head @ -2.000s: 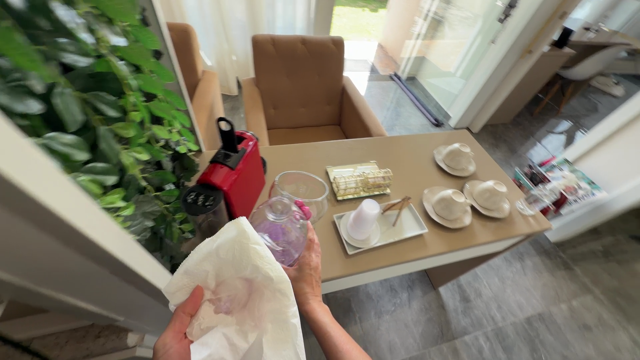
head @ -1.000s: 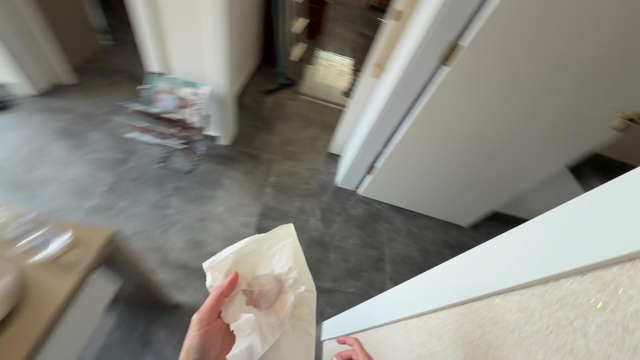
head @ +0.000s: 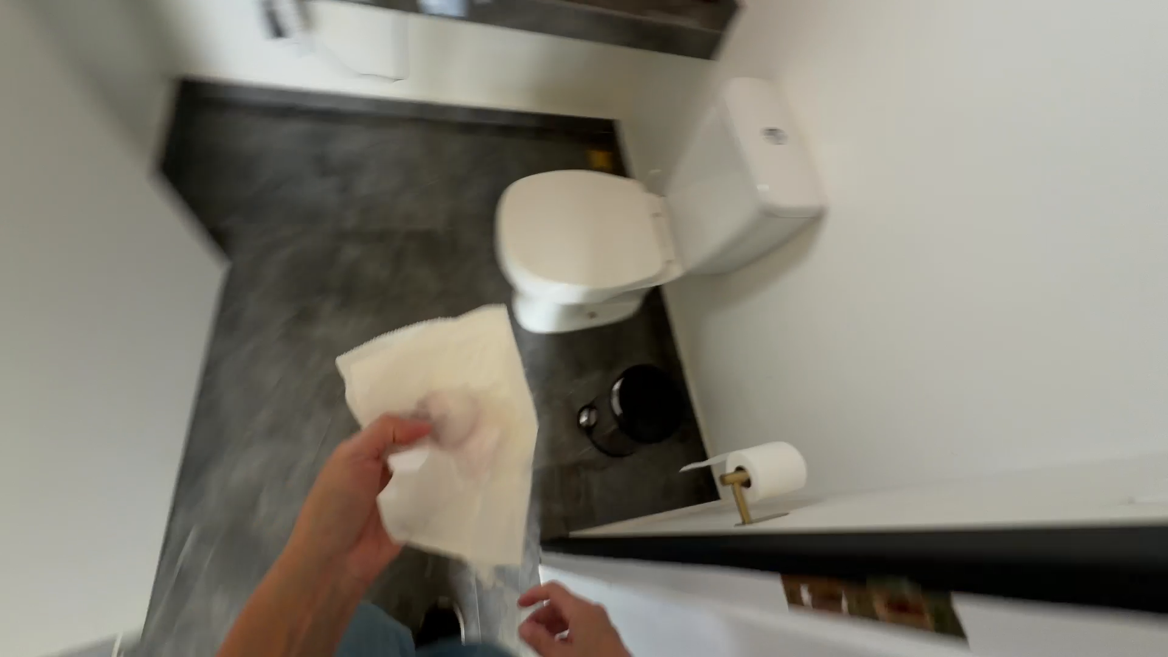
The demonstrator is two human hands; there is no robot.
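Observation:
My left hand (head: 360, 493) holds a white paper towel (head: 456, 365) from its left side, thumb on top. A pinkish, blurred patch shows at the middle of the paper, near my thumb; whether it is a stain or a small object I cannot tell. At the bottom of the head view, my right hand (head: 570, 620) is empty, its fingers loosely curled and apart. It is below and to the right of the paper, not touching it.
A white toilet (head: 584, 228) with its lid down stands against the right wall. Nearer are a black pedal bin (head: 648, 404) and a toilet paper roll (head: 776, 468) on a brass-coloured holder (head: 741, 497). The floor (head: 292, 319) has dark grey tiles.
The view has moved from a room with a table and chairs into a toilet room. My right hand has let go of the clear glass vessel it held two seconds ago; the paper remains in my left hand.

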